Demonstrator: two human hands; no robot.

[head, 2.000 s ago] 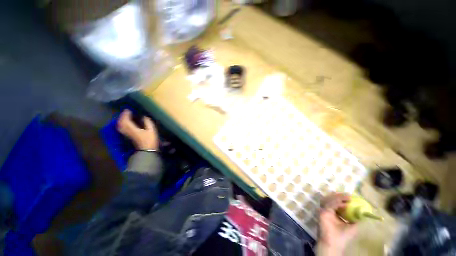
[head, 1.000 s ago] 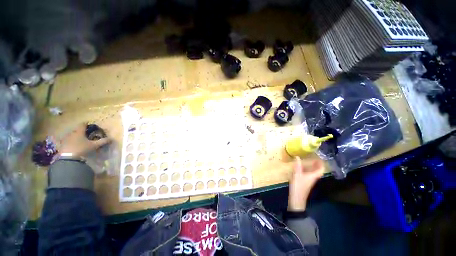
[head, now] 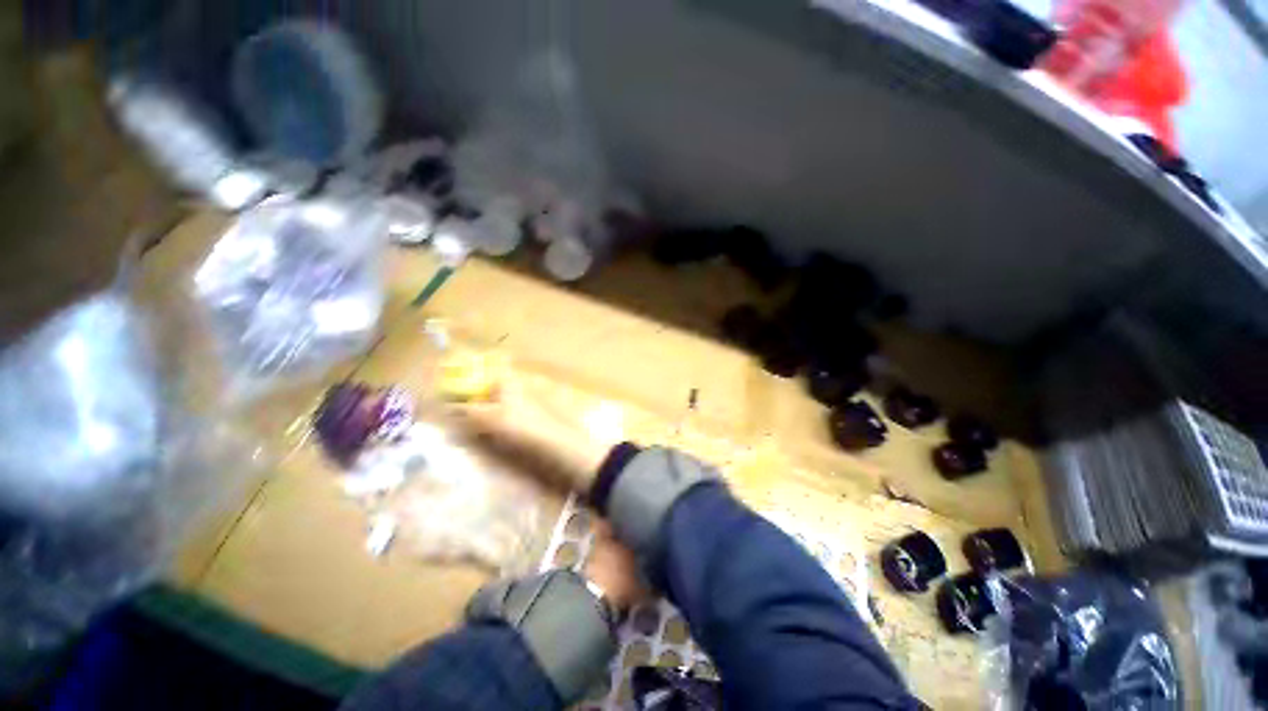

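My right hand [head: 526,456] is a blur, reaching left across the bench from the sleeve. A yellow object [head: 470,375], probably the squeeze bottle, lies at its far end; I cannot tell if the hand touches it. My left hand [head: 609,567] is mostly hidden beside and under the right forearm, over the white perforated tray [head: 640,650]; its fingers do not show. Dark purple fasteners [head: 364,420] lie in a pile at left, beside crumpled white tissue [head: 434,486]. A black part [head: 673,689] shows at the bottom edge on the tray.
Black housings [head: 912,561] stand at right by a clear bag of black parts [head: 1092,646], with more housings [head: 834,361] heaped behind. White caps [head: 497,229] and a clear bag [head: 292,285] are back left. Stacked trays [head: 1133,479] and a shelf edge [head: 1043,104] are at right.
The view has swung up and left. My right hand has crossed left from the bottle's former place beside the black bag. The yellow object now shows beyond the tray, near the purple pile.
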